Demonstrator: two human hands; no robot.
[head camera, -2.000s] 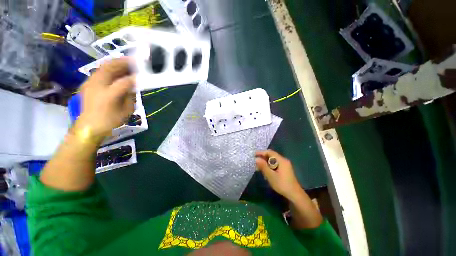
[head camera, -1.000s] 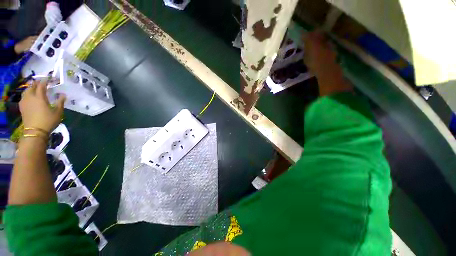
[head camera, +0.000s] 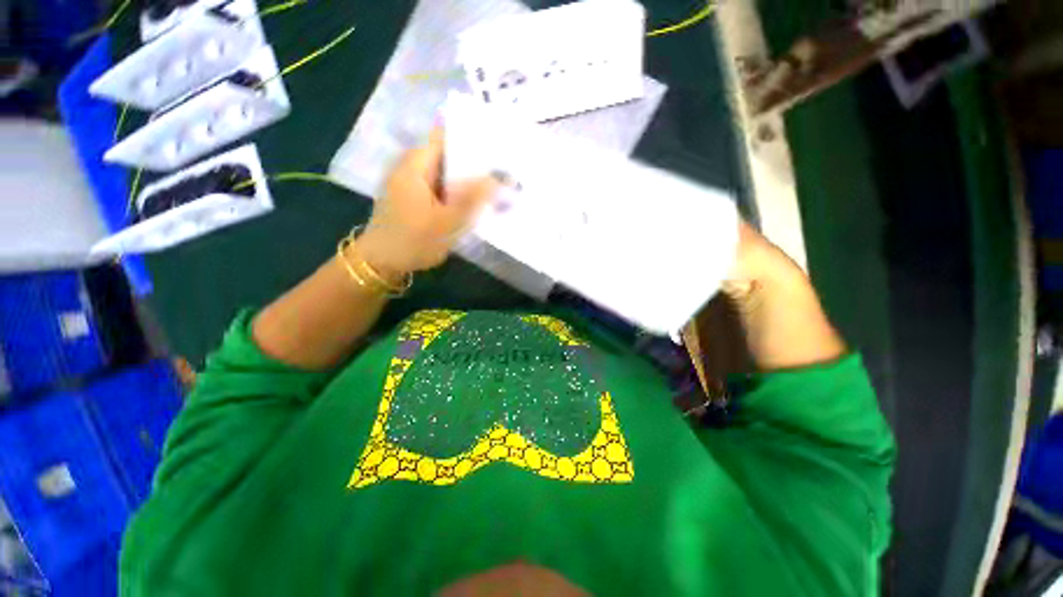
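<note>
A white panel (head camera: 606, 222), blurred, is held tilted close in front of my body. My left hand (head camera: 426, 210) grips its left end. My right hand (head camera: 746, 262) is at its right end, and its fingers are mostly hidden behind the panel. A second white panel (head camera: 554, 58) with a yellow-green wire (head camera: 682, 21) lies behind it on the silvery sheet (head camera: 391, 117). The held panel covers part of that sheet.
Several white panels with black parts and wires stand at the left, one of them nearest me (head camera: 210, 204). Blue bins (head camera: 99, 432) are at lower left. The conveyor's pale rail (head camera: 764, 152) and chipped frame (head camera: 816, 58) are at right, with another panel (head camera: 933, 53) beyond.
My left hand has come back from the far-left panels to the front of my body. My right hand has come back from beyond the rail. A white panel is now held between them.
</note>
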